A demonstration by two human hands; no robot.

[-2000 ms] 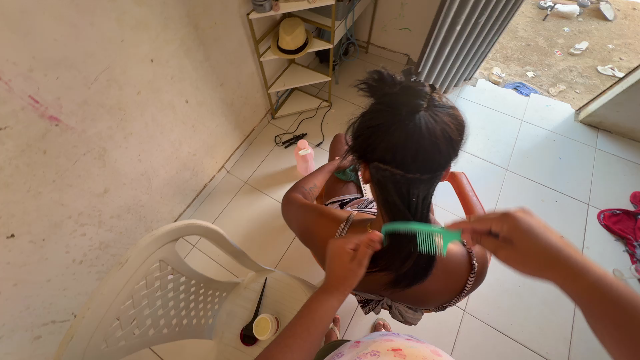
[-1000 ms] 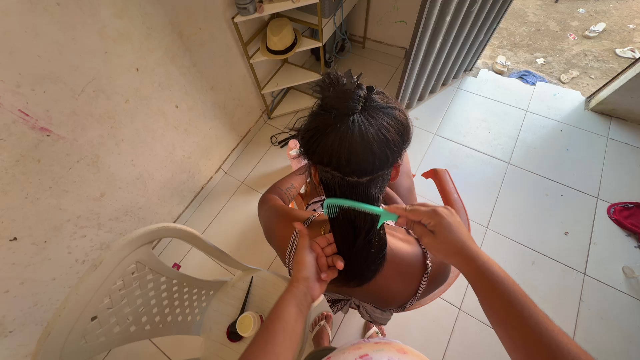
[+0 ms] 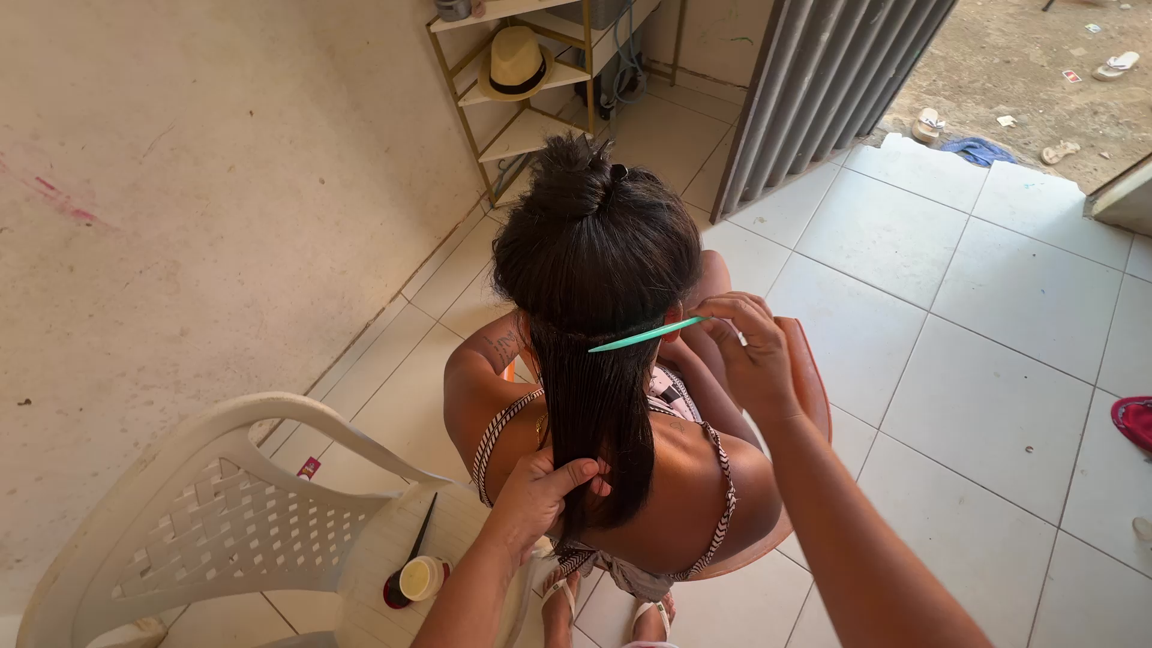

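A person with long dark hair (image 3: 594, 396) sits with their back to me, the upper part of the hair gathered in a topknot (image 3: 576, 175). My right hand (image 3: 747, 351) grips one end of a green plastic comb (image 3: 643, 335), which lies across the hair below the gathered part, near the right ear. Its teeth are hidden in this view. Lower down, my left hand (image 3: 558, 490) is closed around part of the loose hair near its ends, thumb on top.
A white plastic chair (image 3: 279, 405) at the lower left bears an open jar (image 3: 421, 578) and a dark-handled brush (image 3: 423, 531). A corner shelf (image 3: 531, 135) with a straw hat (image 3: 516, 63) stands ahead. Beyond a grey corrugated door (image 3: 828, 90) lie sandals (image 3: 1116, 67).
The comb has moved from lower on the hair up to just under the gathered part. My left hand, open beside the hair a second ago, is now closed on it.
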